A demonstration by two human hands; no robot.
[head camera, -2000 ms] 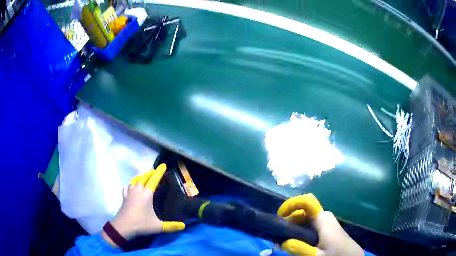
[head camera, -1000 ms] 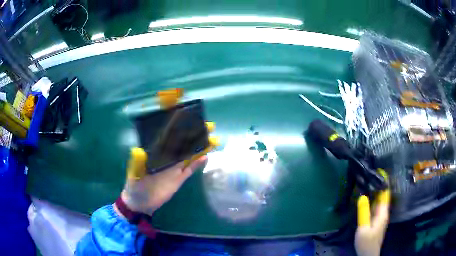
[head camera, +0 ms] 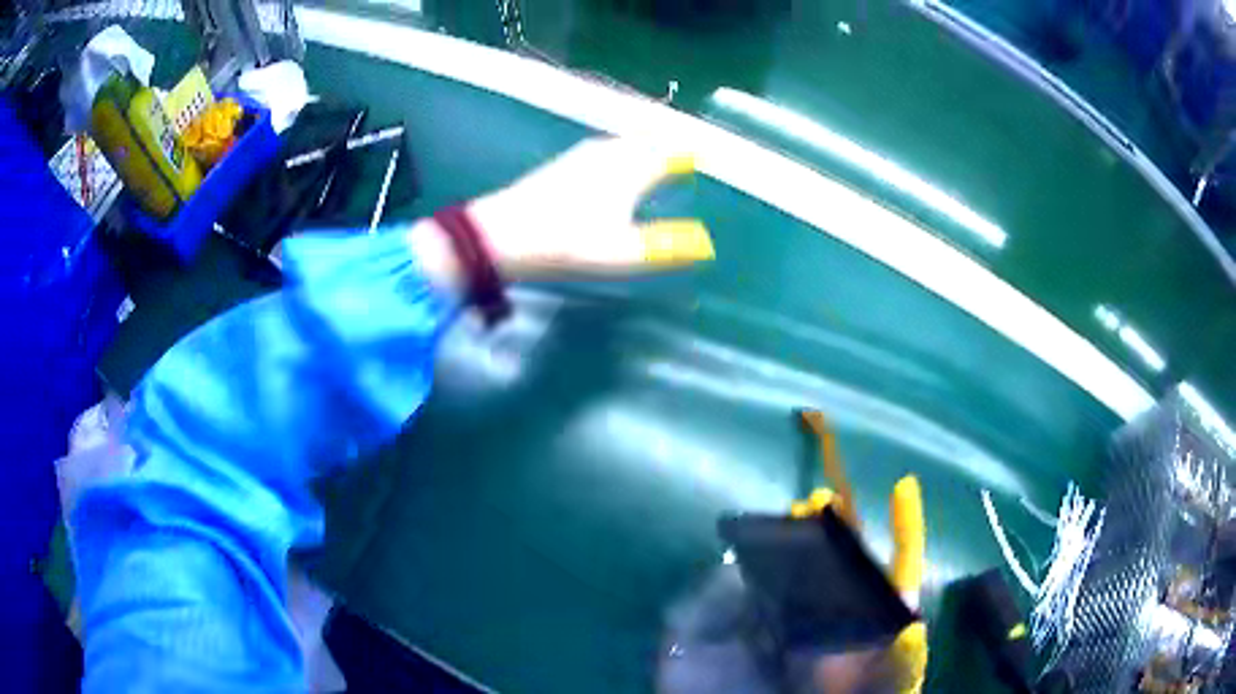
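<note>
My left hand (head camera: 590,217) is stretched out over the far part of the green bench mat, yellow cots on its fingertips, fingers apart, nothing seen in it. A dark red band is on its wrist. My right hand (head camera: 881,664) is low in the picture, blurred and partly cut off by the bottom edge. It holds a dark LCD panel (head camera: 820,580) with an orange tail (head camera: 830,461) pointing up and away. The black handheld tool (head camera: 992,626) lies to the right of my right hand. The clear film (head camera: 705,644) shows blurred left of the panel.
At the upper left stands a blue parts bin (head camera: 210,203) with a yellow packet (head camera: 142,149), beside black frames (head camera: 332,170). White strips (head camera: 1064,563) lie at the right by the stacked blister trays (head camera: 1152,542). A white edge strip (head camera: 868,231) crosses the back.
The panel was in my left hand and is now in my right. My left hand has moved up and away across the bench. My right hand has left the tool. The view has turned.
</note>
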